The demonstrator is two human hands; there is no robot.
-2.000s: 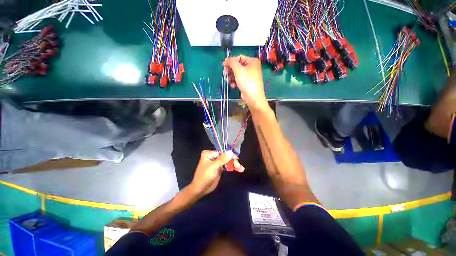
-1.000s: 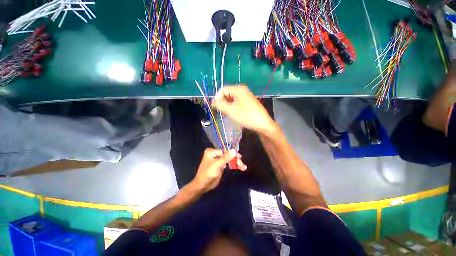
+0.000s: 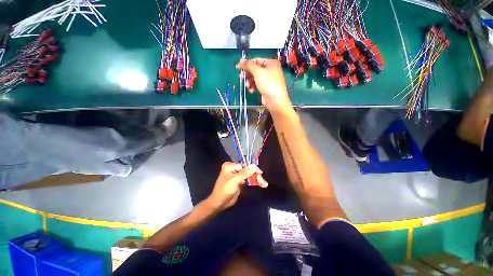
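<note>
My left hand [image 3: 231,183] is shut on a small red connector housing [image 3: 253,179] over my lap. Thin lead wires [image 3: 233,126], white, blue and red, fan up from it. My right hand [image 3: 262,78] is just below the black machine head [image 3: 242,25], its fingertips pinched on pale wires that run up toward the head's short stub. The wire tips at the stub are too small to tell apart. The head sits on the front of a white box [image 3: 211,24]. One red wire and one yellowish wire slant up to the right, passing beside my right wrist.
Red-ended harness piles lie right of the box [image 3: 346,59] and left of it [image 3: 175,75]. Dark red connectors [image 3: 43,56] and white sticks [image 3: 59,15] lie far left. A small multicoloured bundle [image 3: 428,70] lies far right. A neighbouring person's arm [image 3: 474,118] shows at right.
My right hand has moved up from below the bench edge to the stub, back near where it was two seconds ago. My left hand has stayed on the housing.
</note>
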